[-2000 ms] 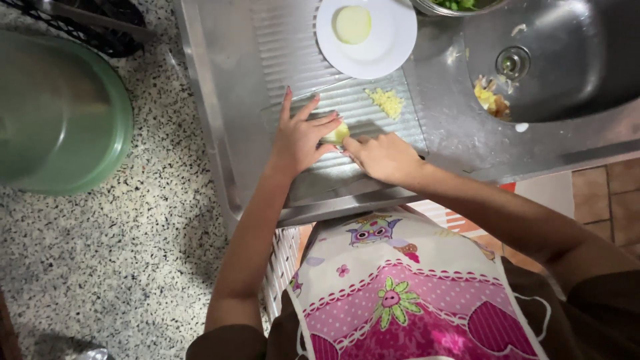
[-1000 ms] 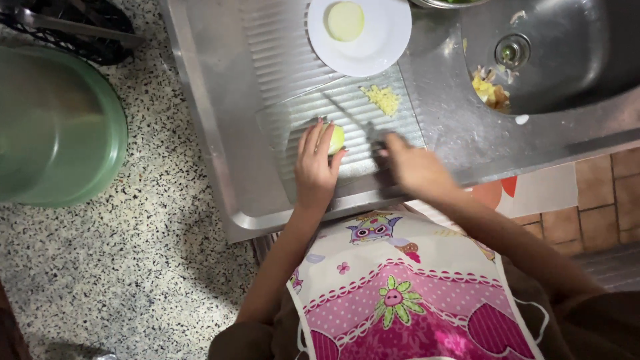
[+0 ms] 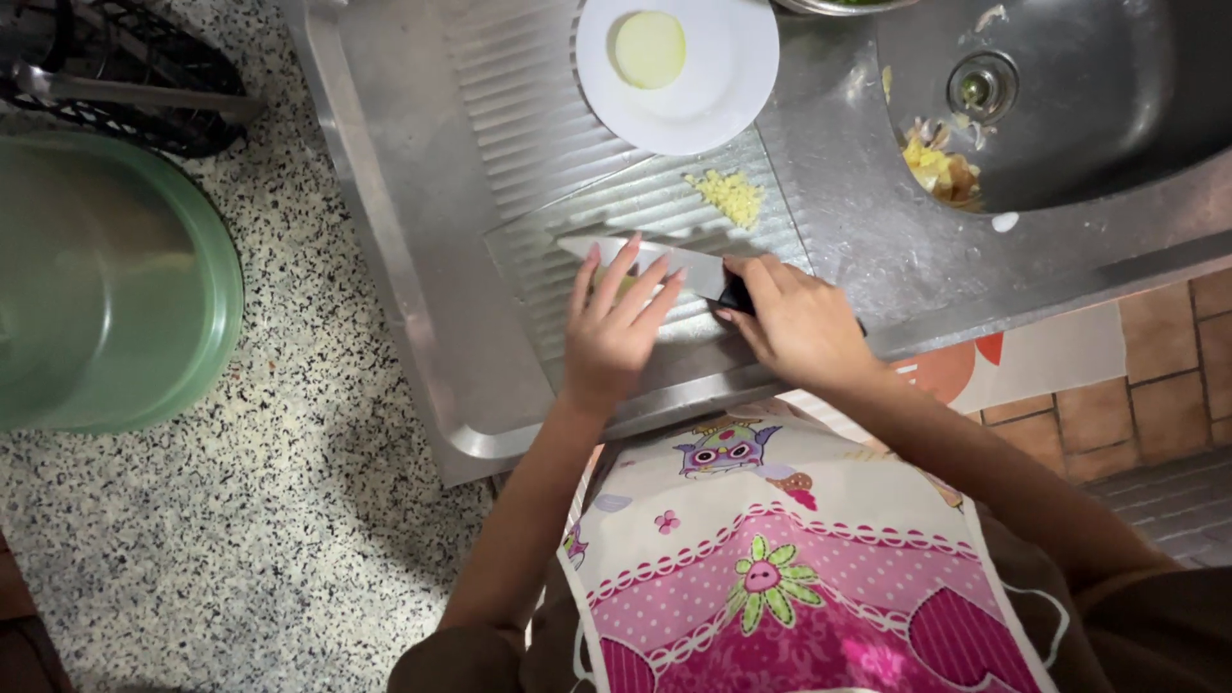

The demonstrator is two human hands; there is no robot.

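My right hand (image 3: 799,322) is closed around the black handle of a kitchen knife (image 3: 698,272), whose wide blade points left. Spread over the blade are the fingers of my left hand (image 3: 616,327), with a pale green piece of vegetable (image 3: 626,285), perhaps onion, partly hidden beneath them. Both lie over a clear cutting board (image 3: 549,231) on the ribbed steel drainboard. A small heap of finely chopped pale yellow bits (image 3: 730,196) sits on the board beyond the knife. Above it, a white plate (image 3: 731,77) holds a halved onion (image 3: 650,50), cut face up.
At the right is the sink basin (image 3: 1078,125) with yellow and brown peelings (image 3: 943,173) near its drain. A metal bowl (image 3: 847,8) with greens is at the top edge. On the speckled counter at left stand a green basin (image 3: 115,289) and a black rack (image 3: 125,77).
The knife, previously angled up and away from the vegetable piece, now lies across by my left hand. My left fingers have opened from around the piece and spread over the blade.
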